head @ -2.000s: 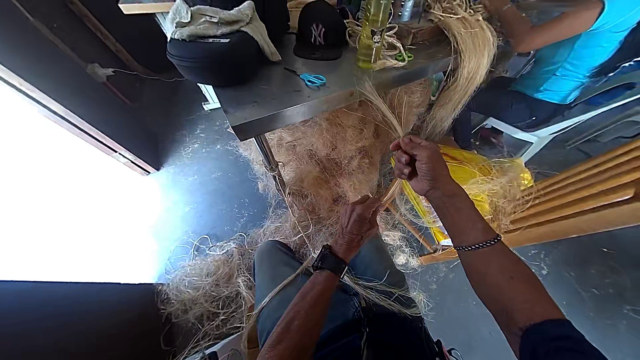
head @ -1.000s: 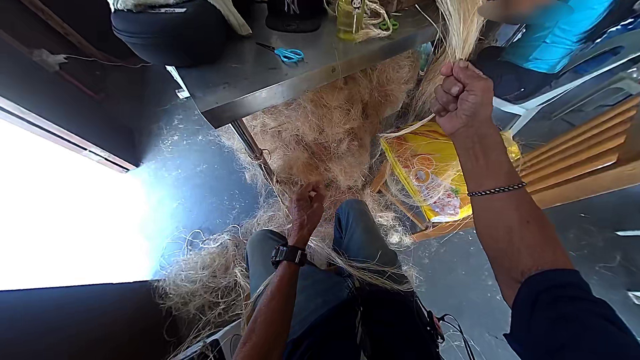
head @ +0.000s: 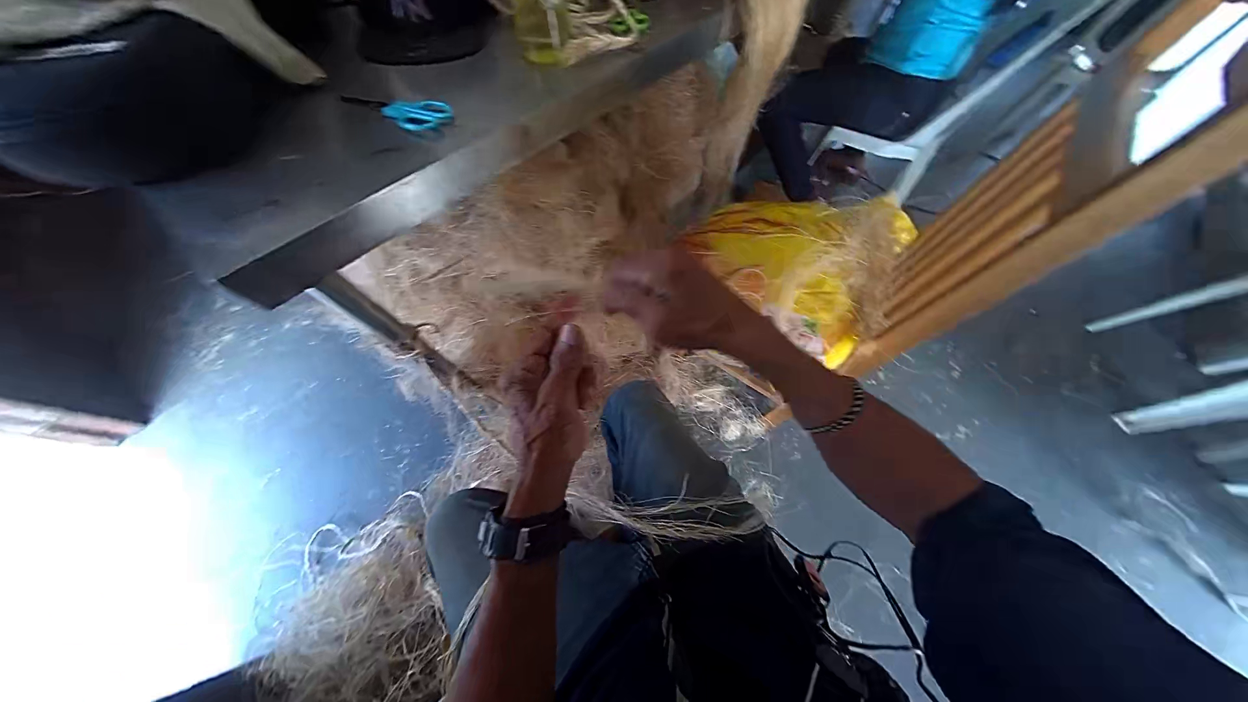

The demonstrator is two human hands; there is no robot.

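Observation:
My left hand [head: 551, 390], with a dark watch at the wrist, is above my knees with its thumb pointing up. Its fingers are partly curled, and blur hides whether fibre lies between them. To its upper right, my right hand [head: 663, 297] is blurred, its fingers bent toward the left hand; what it holds cannot be made out. Behind both hands is a large heap of pale brown plant fibre [head: 507, 234]. A long hank of straight fibre [head: 760, 68] hangs over the table's edge. Loose strands [head: 673, 512] lie across my lap.
A metal table [head: 409, 195] bears blue-handled scissors [head: 419, 116], a dark cap [head: 424, 29], a black case [head: 127, 97] and a yellowish bottle [head: 541, 29]. A yellow bag [head: 809, 253] stands by a slatted wooden frame [head: 994, 224]. Another person [head: 926, 39] sits beyond. More fibre [head: 361, 624] lies lower left.
My right hand has come down from the hank at the table's edge, toward my left hand. The view has shifted closer to the table and fibre heap.

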